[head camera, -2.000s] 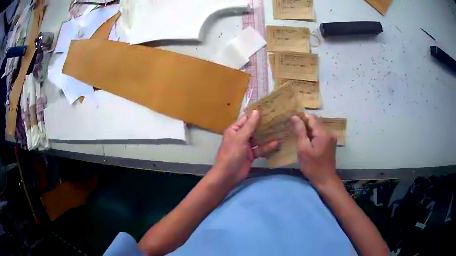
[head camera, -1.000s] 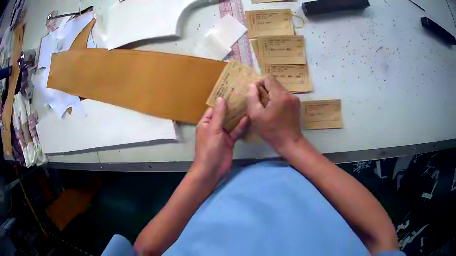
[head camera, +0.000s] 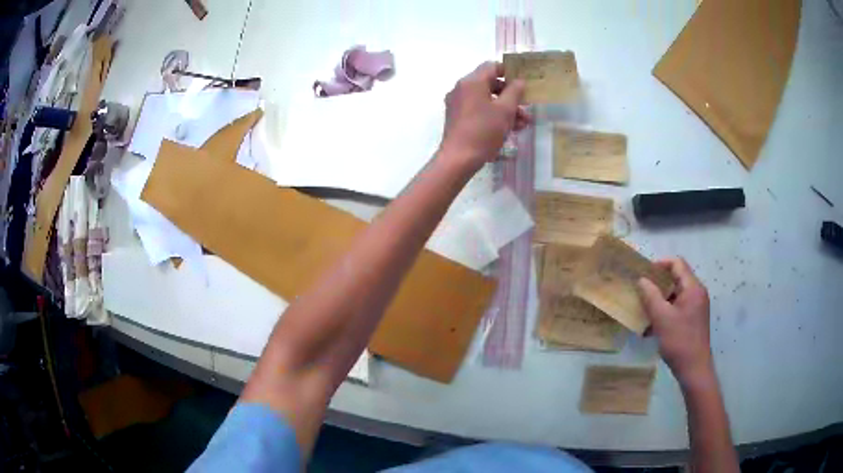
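Several tan bundle tickets (head camera: 592, 155) lie in a column right of centre, with one apart at the bottom (head camera: 617, 389). My left hand (head camera: 482, 109) reaches far forward and holds a ticket (head camera: 547, 76) by its left edge at the column's top. My right hand (head camera: 679, 314) holds one or more tickets (head camera: 629, 282), tilted, over the column's lower tickets. The long tan pattern template (head camera: 250, 236) lies at the left, partly hidden under my left forearm. A pink printed strip (head camera: 510, 305) runs beside the column.
Black bars lie at the right (head camera: 689, 202) and right edge (head camera: 834, 234). A tan card pattern (head camera: 739, 74) is at the far right. White cut pieces (head camera: 370, 139), mauve strips (head camera: 359, 70) and white slips (head camera: 481, 229) are left of the tickets. White bundles (head camera: 81, 231) are at the left end.
My hands have moved apart, the left forward and the right to the right, each now with tickets. The view has shifted, showing more of the table's far side.
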